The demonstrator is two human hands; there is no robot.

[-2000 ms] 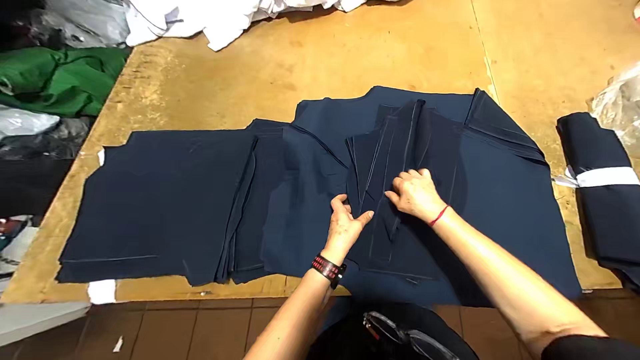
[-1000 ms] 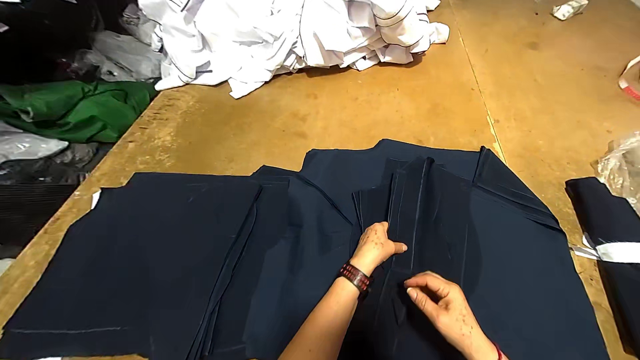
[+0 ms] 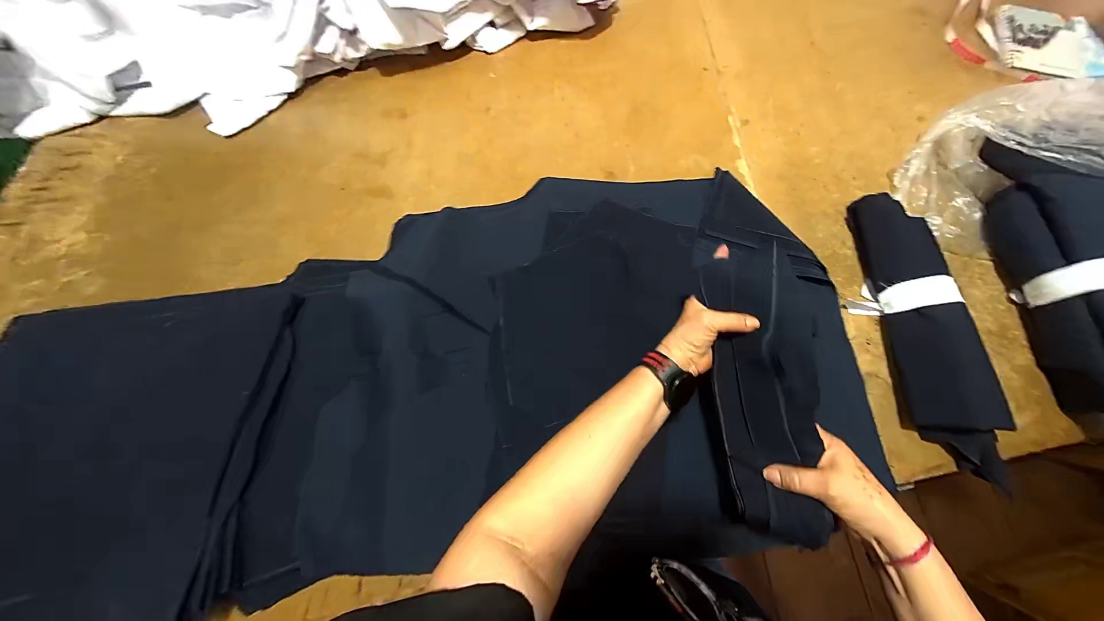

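Note:
Dark navy cut fabric pieces [image 3: 388,431] lie spread in overlapping layers on a wooden table. Toward their right end, a folded stack of navy fabric strips [image 3: 752,371] is held between both hands. My left hand [image 3: 700,335], with a dark watch at the wrist, grips the stack's left edge, thumb on top and most fingers hidden beneath; a fingertip shows near the far end. My right hand [image 3: 828,479], with a red string at the wrist, clasps the near right edge, its thumb on top and its other fingers underneath.
White cloth [image 3: 259,52] is heaped at the table's far left. Right of the spread pieces lie a rolled navy bundle [image 3: 936,345] with a white band and another banded bundle [image 3: 1048,224], partly under clear plastic [image 3: 949,164]. The wooden table's [image 3: 638,103] near edge shows at lower right.
Both hands have moved to the right on the fabric and now hold the folded strips from either side. The right hand, earlier with fingers bent over the cloth, has closed on the stack's edge.

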